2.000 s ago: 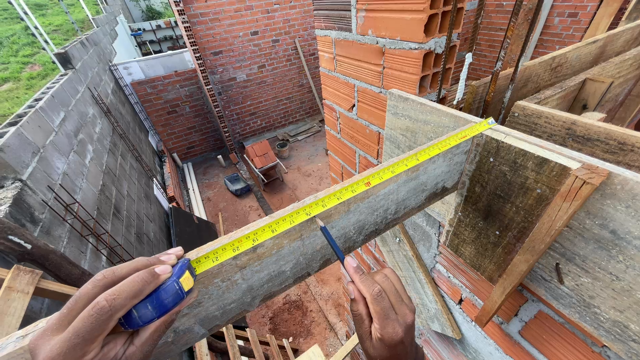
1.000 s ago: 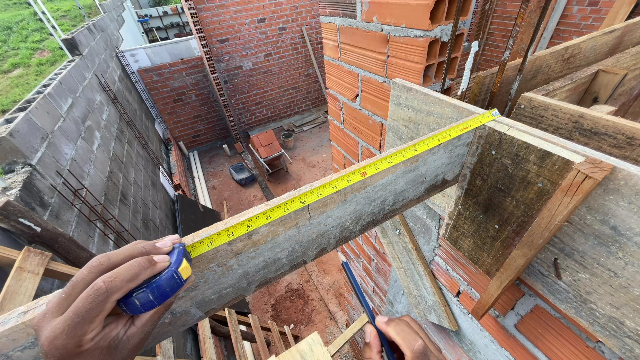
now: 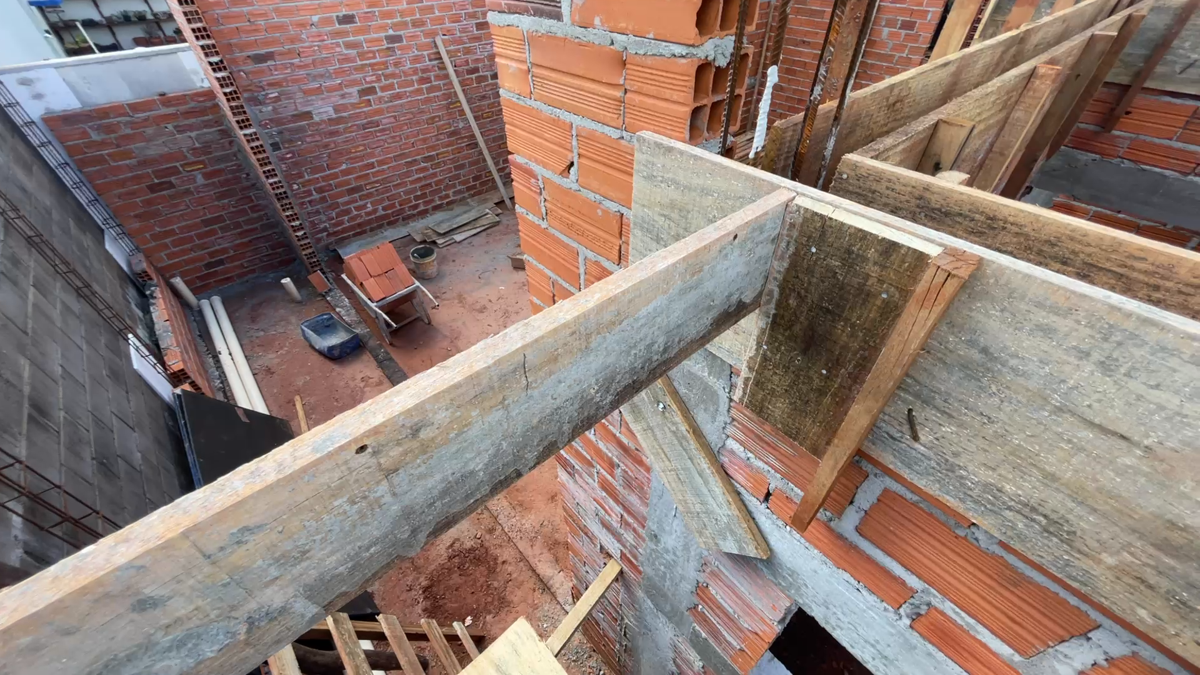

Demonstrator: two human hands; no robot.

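Observation:
Neither of my hands is in the head view, and the tape measure and pencil are out of sight too. A long wooden board [image 3: 441, 422] on edge, its side crusted with grey mortar, runs from the lower left up to the formwork board [image 3: 1050, 394] at the right. A short dark crack shows near the middle of its side. Where the two boards meet, a dark plywood panel [image 3: 830, 319] is set against the formwork, and a wooden batten [image 3: 886, 389] leans beside it. Below the long board hangs a short slanted plank [image 3: 698, 469].
A hollow-brick column [image 3: 572, 141] with upright rebar [image 3: 834, 84] stands behind the joint. Far below, on the earth floor, are a wheelbarrow loaded with bricks [image 3: 380, 277], a blue-black tub [image 3: 330, 335], a bucket [image 3: 424, 261] and white pipes [image 3: 234, 352]. A nail [image 3: 912, 424] sticks out of the formwork.
Both hands, the blue tape measure and the pencil have left the view. The yellow tape blade no longer lies along the board's top edge. The view has shifted to the right.

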